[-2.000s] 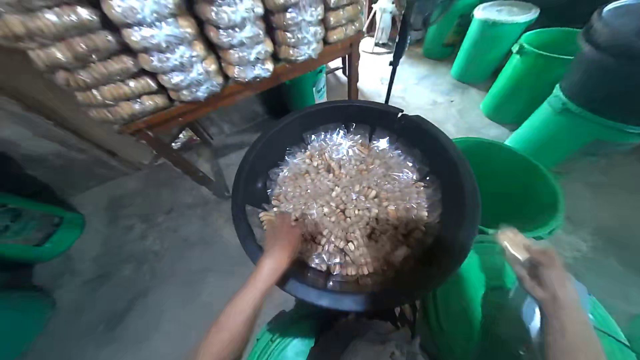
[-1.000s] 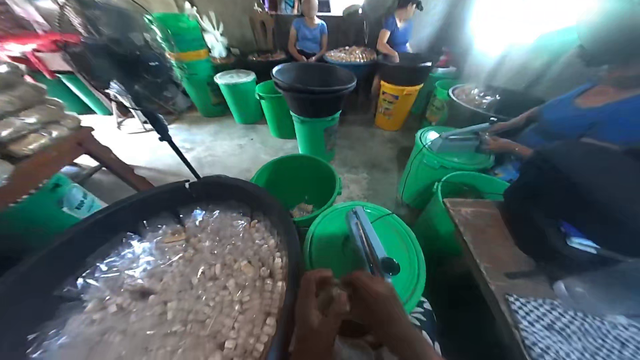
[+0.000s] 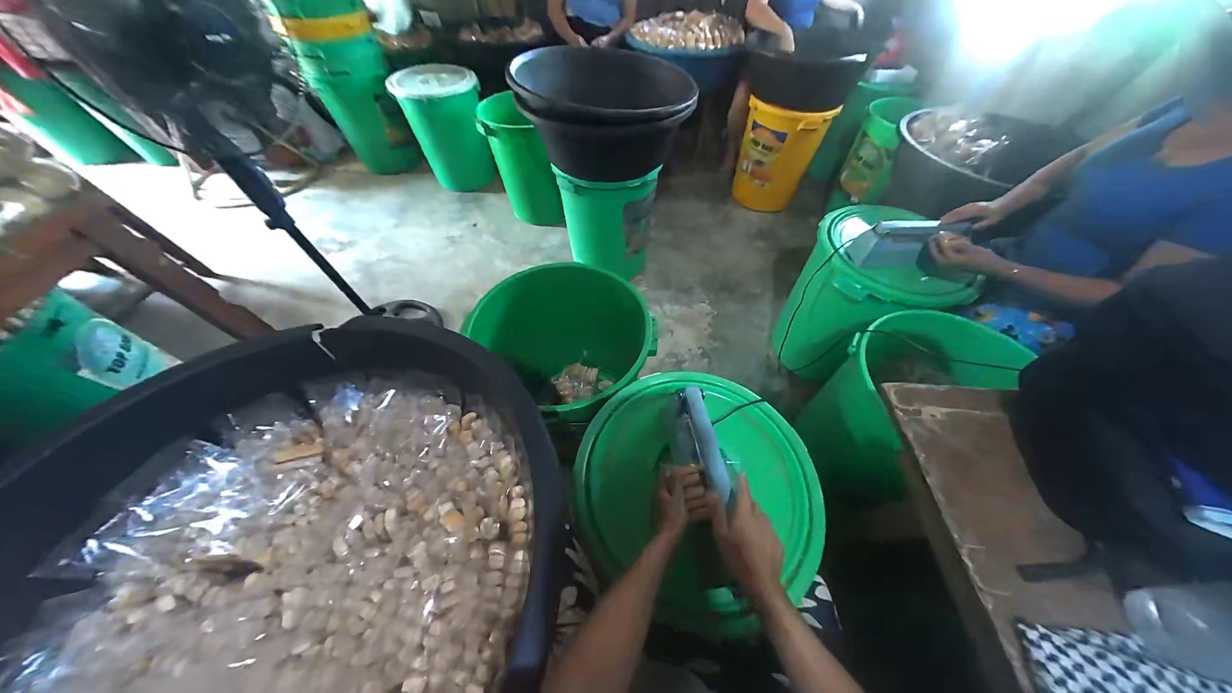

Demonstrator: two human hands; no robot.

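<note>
My left hand [image 3: 671,508] holds a clear plastic pack of brown finger-shaped snacks [image 3: 688,489] against an impulse bag sealer [image 3: 708,448]. The sealer lies on the lid of a green bucket [image 3: 611,472]. My right hand [image 3: 749,539] is at the sealer's near end, beside the pack; whether it grips the sealer's arm or the pack cannot be told. To the left, a large black tub [image 3: 525,414] holds many clear packs of light-brown snacks [image 3: 385,558].
An uncovered green bucket [image 3: 481,322] with some packs inside stands beyond the tub. A wooden table [image 3: 948,452] is at the right. Past it, a co-worker's hands [image 3: 967,245] work at another sealer [image 3: 890,241]. A fan stand [image 3: 289,226] rises behind the tub.
The view has swung right from the tub. My hands, apart over the tub and beside it two seconds ago, are now together at the sealer with the snack pack.
</note>
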